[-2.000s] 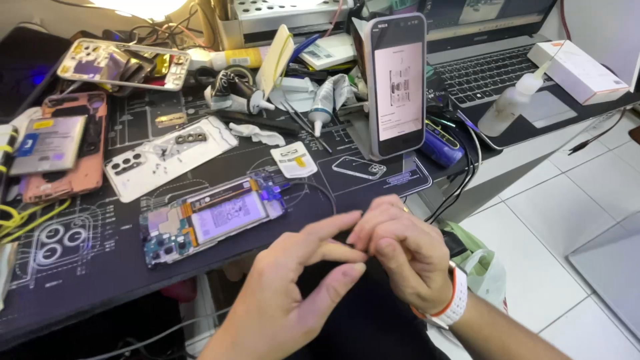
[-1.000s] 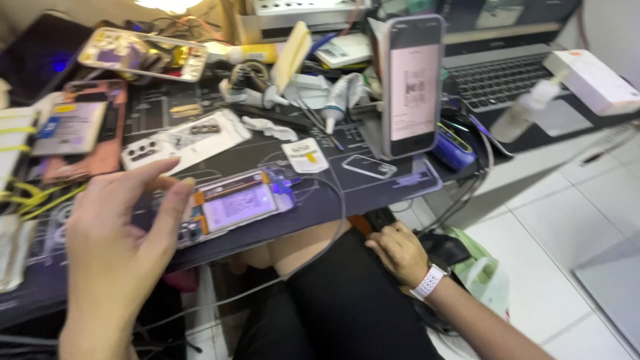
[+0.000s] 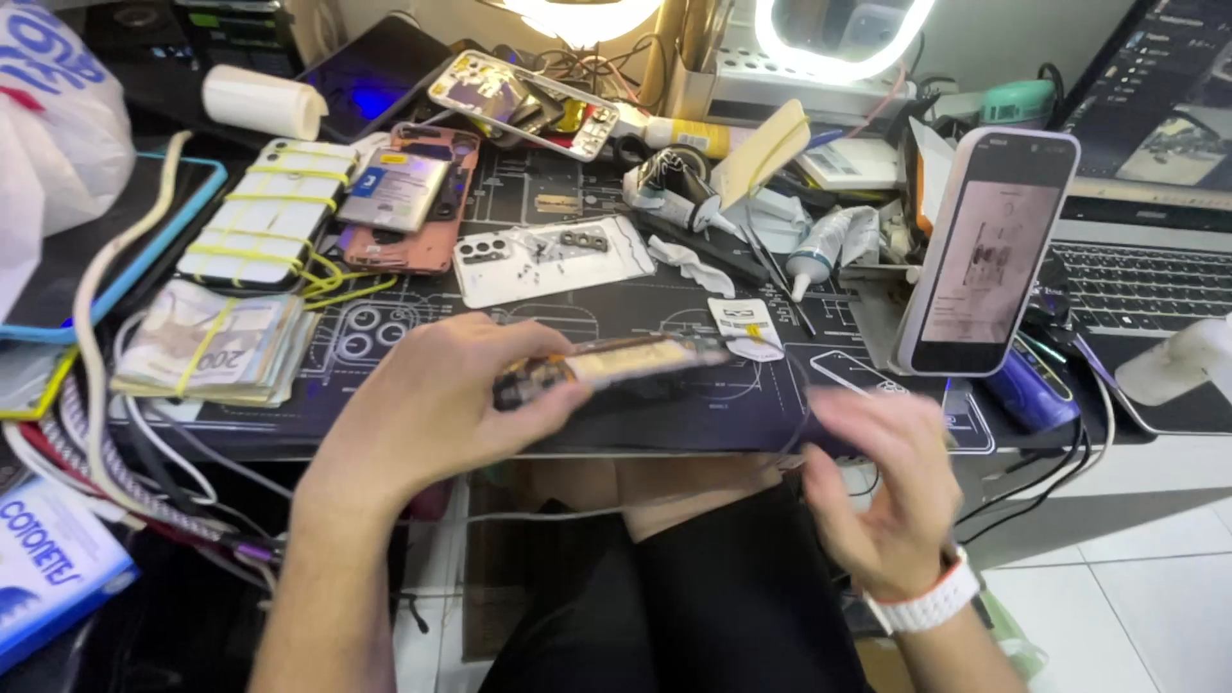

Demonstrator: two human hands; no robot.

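Observation:
My left hand [image 3: 452,404] grips one end of an opened smartphone [image 3: 630,362], which is tilted above the dark work mat [image 3: 616,423]. A thin cable [image 3: 801,380] runs near the phone's far end; whether it is plugged in is unclear. To the right of it, my right hand [image 3: 881,481] is blurred, thumb and fingers apart, with nothing visible between them. Behind the held phone lie a white phone back cover [image 3: 549,274] with small screws on it and a small white card [image 3: 746,327].
An upright phone [image 3: 991,250] stands at the right before a laptop [image 3: 1145,289]. Banded banknotes [image 3: 207,342], a rubber-banded phone [image 3: 269,212] and a salmon phone housing [image 3: 414,241] lie left. Tweezers [image 3: 775,260] and glue tubes [image 3: 818,250] lie behind. A plastic bottle [image 3: 1179,361] is far right.
My left hand has taken hold of the opened phone and lifted it off the mat. My right hand has come up from beside my lap to the mat's front edge. The view has shifted left.

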